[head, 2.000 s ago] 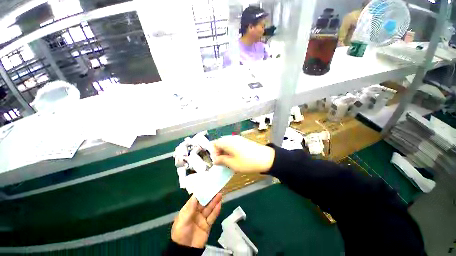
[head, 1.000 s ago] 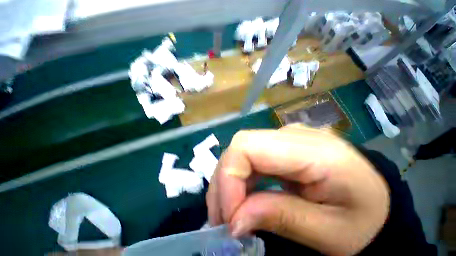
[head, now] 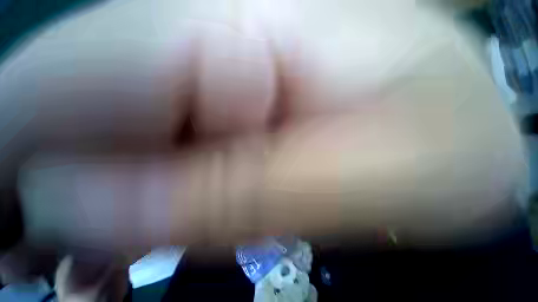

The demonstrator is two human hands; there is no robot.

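My right hand (head: 330,171) fills most of the view, very close to the camera and strongly blurred. Its fingers look bent, but whether anything is between them cannot be told. Part of my left hand (head: 88,277) shows small and blurred at the lower left, cut by the bottom edge; what it holds cannot be told. A flat white piece (head: 156,268), perhaps label backing, lies beside it. The white units are hidden behind the right hand.
A cream bear-like figure (head: 284,282) with a purple part shows at the bottom against dark clothing. A blurred grey stack (head: 522,35) and a white curved piece (head: 500,71) show at the right edge. Green surface shows at the corners.
The right hand has come up close to the camera and now covers the bench, units and shelf. The view dropped from the shelf toward the bench and my clothing.
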